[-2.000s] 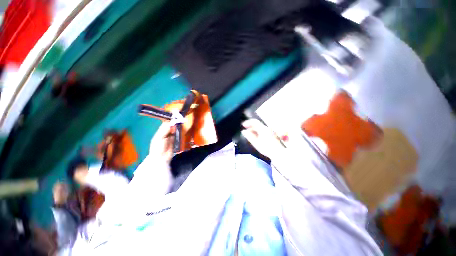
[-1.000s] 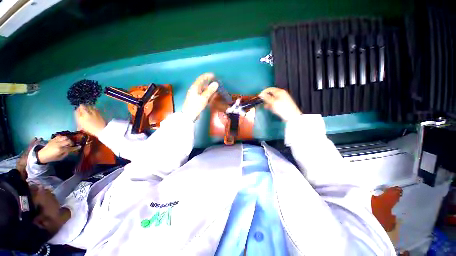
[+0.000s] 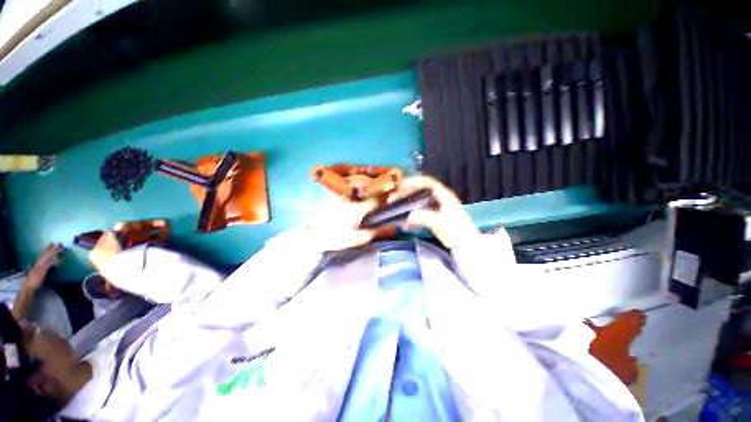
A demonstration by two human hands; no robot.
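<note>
My left hand [image 3: 362,227] and my right hand [image 3: 443,216] hold a black leg piece [image 3: 399,209] between them, close to my body. The piece looks folded or bundled; its hub is hidden by my fingers. An orange-brown fixture [image 3: 358,181] lies on the teal bench just beyond my hands, partly covered by them. A black Y-shaped tripod leg assembly [image 3: 216,185] lies on another orange-brown fixture [image 3: 254,194] to the left.
A black ribbed foam tray [image 3: 457,124] holds several glossy bars [image 3: 548,115] at the right. Small silvery metal pieces [image 3: 412,108] lie by its edge. A round pile of small black parts [image 3: 126,171] is at the left. A neighbouring worker [image 3: 160,276] reaches in there. A pale machine table [image 3: 683,338] stands lower right.
The black Y-shaped unit is off the near fixture and its arms are now together in my hands. My hands have come together nearer my body. The neighbour's hands have shifted left and down.
</note>
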